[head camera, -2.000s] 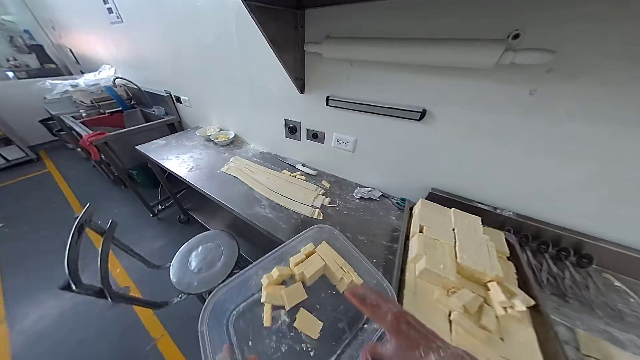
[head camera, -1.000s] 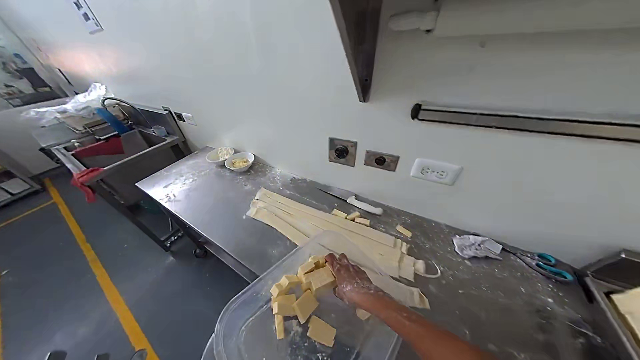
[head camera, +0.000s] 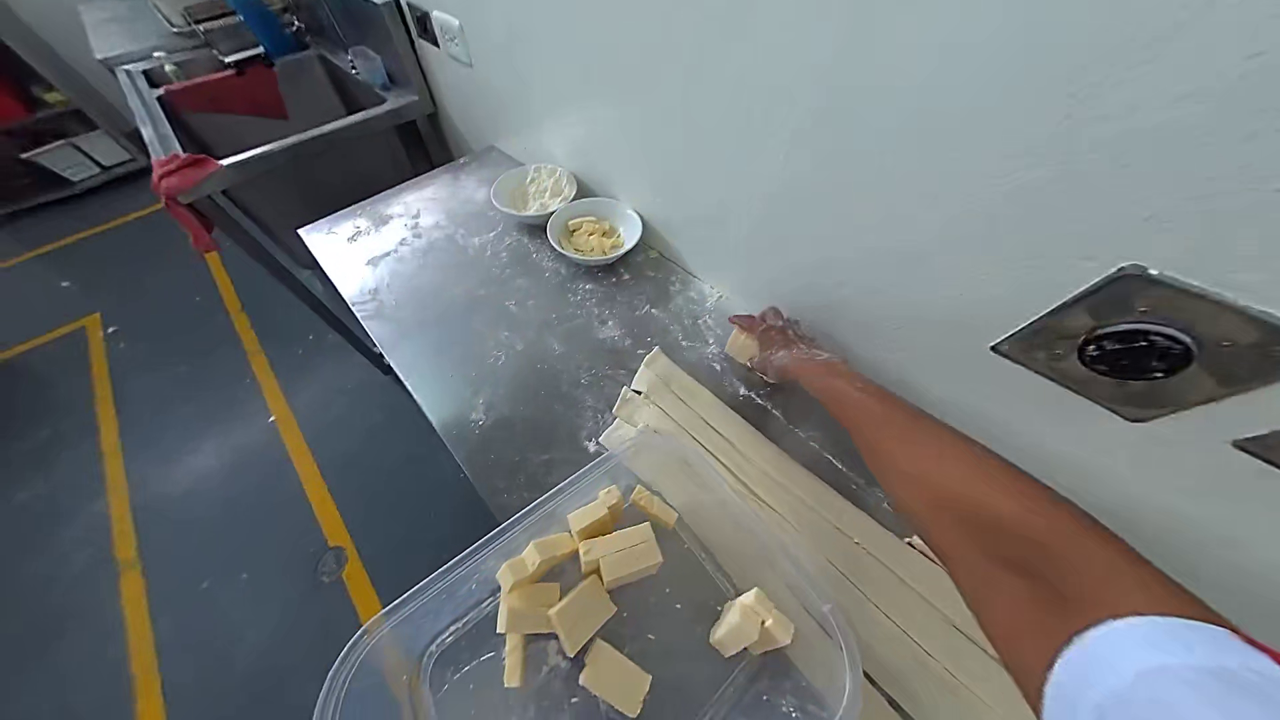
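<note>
My right hand (head camera: 780, 345), dusted with flour, reaches to the back of the steel table by the wall. Its fingers are closed on a pale yellow block (head camera: 742, 346), probably cheese or butter. A clear plastic container (head camera: 470, 600) at the bottom holds several such blocks (head camera: 583, 612), with a small group (head camera: 752, 622) apart on its right side. The container overlaps long dough strips (head camera: 800, 510) lying on the table. My left hand is out of sight.
On the floured steel table (head camera: 450, 330) a white bowl of flour (head camera: 534, 192) touches a white bowl of yellow pieces (head camera: 595, 232). A steel sink (head camera: 300, 110) with a red cloth (head camera: 185, 180) stands at the upper left. A wall outlet (head camera: 1138, 350) is at right.
My right hand has moved from the container to the back of the table, beyond the strips, with a block in its fingers. The view has swung left and come closer to the table.
</note>
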